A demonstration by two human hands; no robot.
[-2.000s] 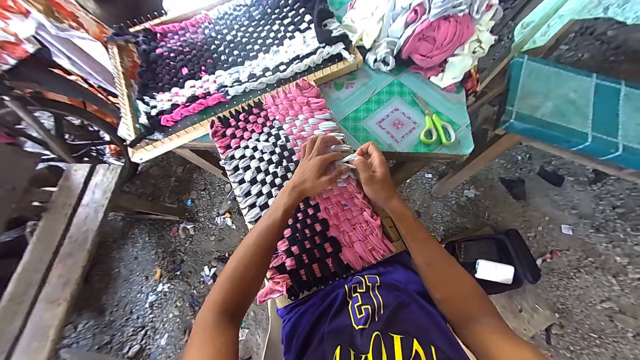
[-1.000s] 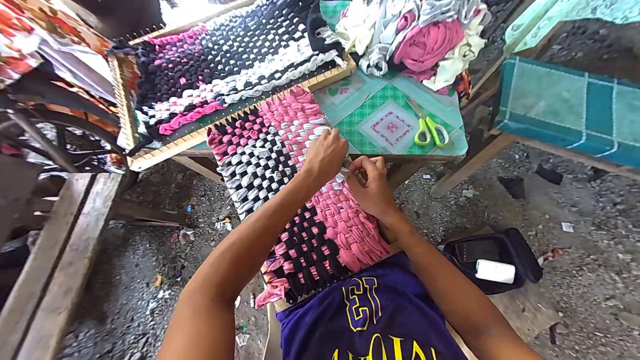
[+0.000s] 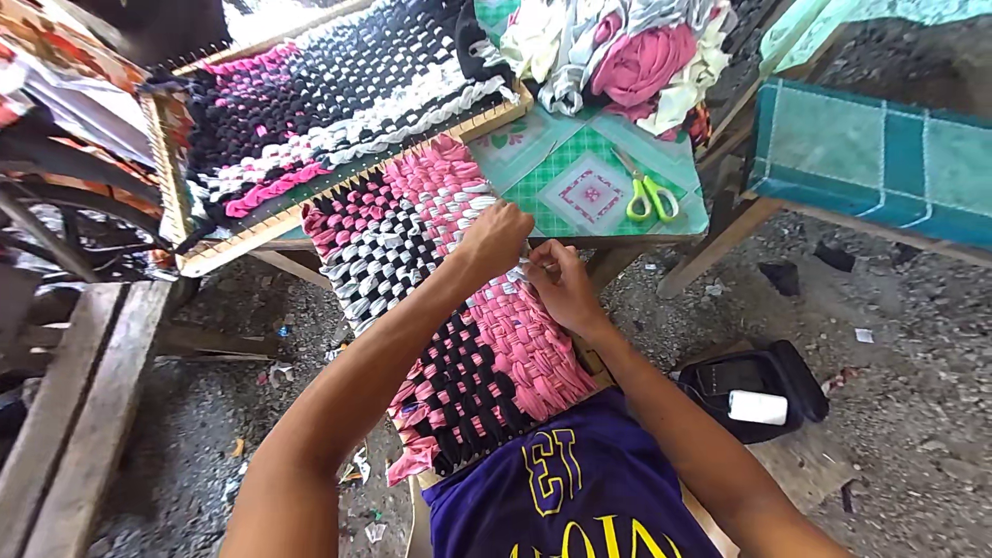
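A woven fabric-strip mat (image 3: pixel 380 267) in pink, black and white leans from my lap to the table edge, on a narrow frame that is mostly hidden. My left hand (image 3: pixel 500 236) is closed above the mat's right side, near the white strips. Just below and right of it, my right hand (image 3: pixel 562 279) pinches a pale fabric strip (image 3: pixel 518 271) at the mat's right edge. What the left fingers grip is hidden by the hand itself.
A second woven mat (image 3: pixel 333 85) fills a nailed wooden frame (image 3: pixel 271 226) on the table. Green-handled scissors (image 3: pixel 652 198) and a heap of fabric strips (image 3: pixel 647 66) lie right of it. A wooden bench (image 3: pixel 85 411) stands left, a cloth-covered bench (image 3: pixel 868 163) right. An open black case (image 3: pixel 748 380) sits low at right.
My left hand was spread on the mat two seconds ago; it has moved up and right and is now closed. My right hand stays by the mat's right edge.
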